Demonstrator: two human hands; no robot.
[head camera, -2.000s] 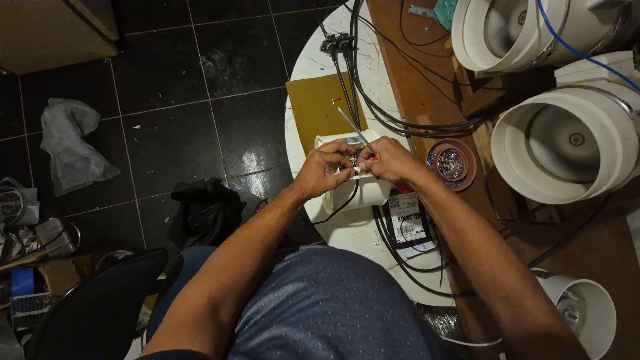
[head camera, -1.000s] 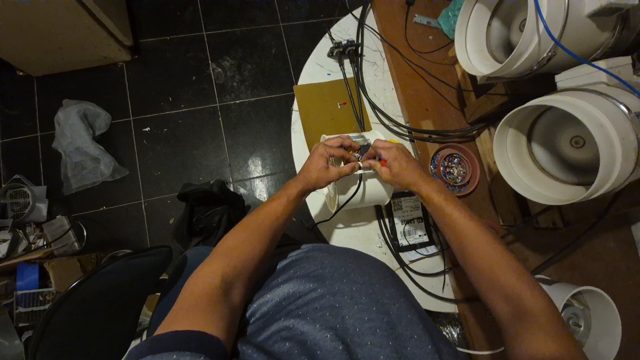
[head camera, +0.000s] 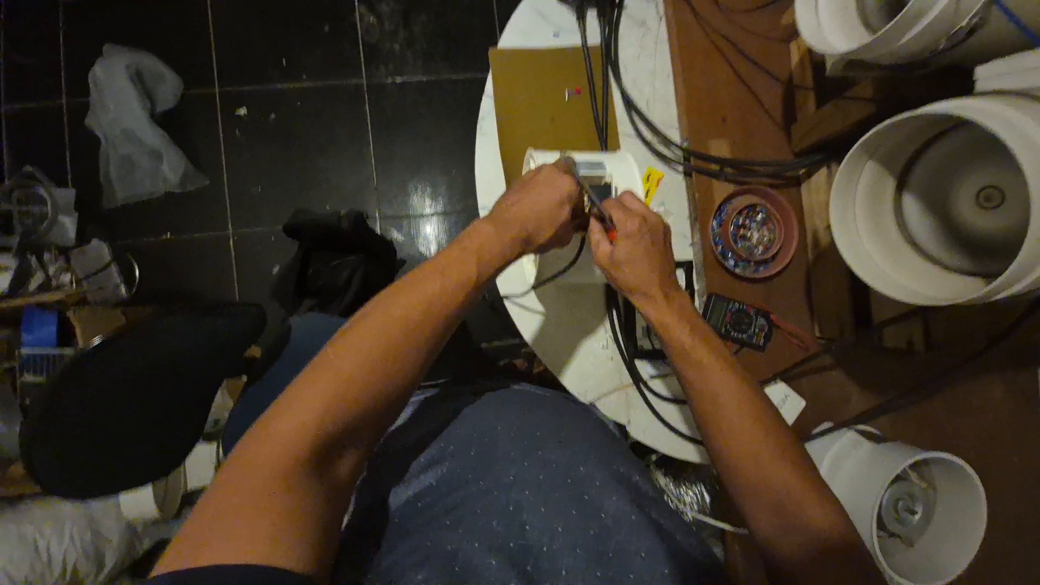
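Observation:
Both my hands are over a white plastic housing (head camera: 626, 166) on a round white table. My left hand (head camera: 544, 207) is closed at the housing's opening, its fingers on a small part I cannot make out. My right hand (head camera: 638, 244) grips a slim metal hand tool (head camera: 591, 199), whose exact kind is unclear; its shaft slants up toward my left fingers. A bit of red or orange shows by the right fingers. A black cable (head camera: 569, 266) runs out below the left hand. A yellow piece (head camera: 652, 184) lies just right of the housing.
A brown sheet (head camera: 544, 106) lies behind the housing, with black cables (head camera: 642, 114) beside it. On the brown surface at right are a round dish of small parts (head camera: 784, 262), a digital multimeter (head camera: 738, 322) and large white cylindrical housings (head camera: 849, 203). A black chair (head camera: 138, 398) stands at left.
My left hand has turned so its back faces up more over the housing. The multimeter now shows to the right of my right forearm. The view has shifted somewhat.

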